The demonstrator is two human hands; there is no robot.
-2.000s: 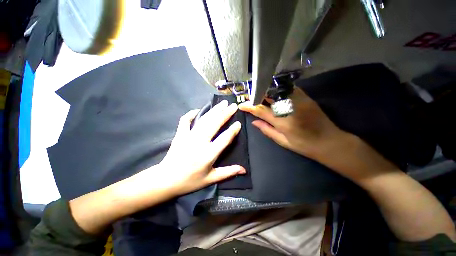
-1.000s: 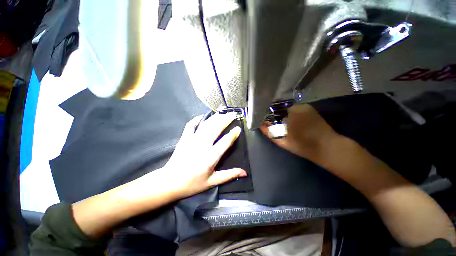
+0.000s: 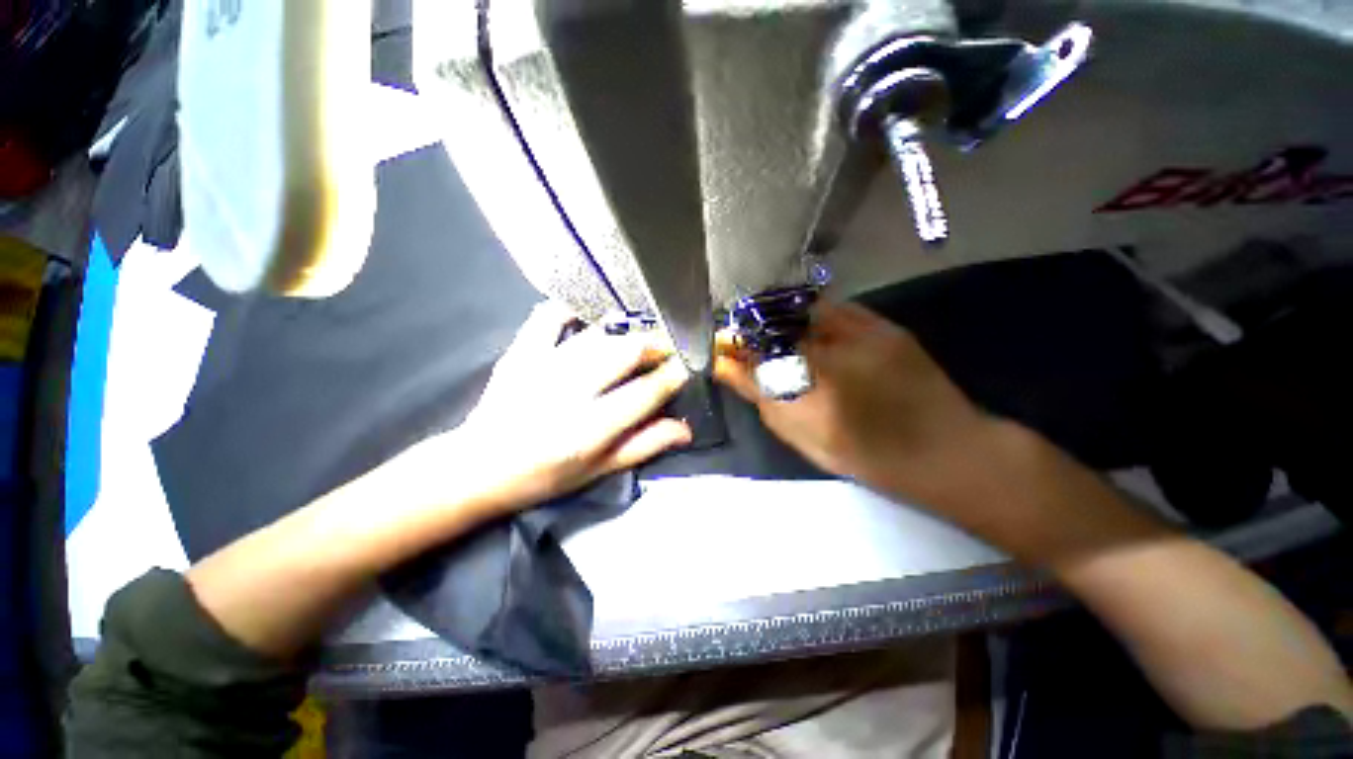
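A large dark grey garment panel (image 3: 341, 341) lies flat under the sewing machine head (image 3: 772, 148). A small stiff black rectangle (image 3: 703, 421) lies on it, just in front of the needle area. My left hand (image 3: 557, 393) is palm down on the cloth, its fingertips at the rectangle's left side. My right hand (image 3: 846, 386) is at the right of the needle area, partly behind the machine's guide parts, with fingertips on the cloth. The lower end of the head hides the needle and presser foot. I cannot tell whether either hand grips the cloth.
A white rounded object with a yellow edge (image 3: 260, 148) hangs at upper left. Dark cut pieces (image 3: 146, 134) lie at the far left. A ruler strip (image 3: 801, 615) runs along the table's front edge. A loose dark cloth fold (image 3: 512, 593) hangs over that strip.
The panel and black rectangle have moved away from me toward the machine, baring white table in front. Both hands stay at the needle area. The view has also shifted.
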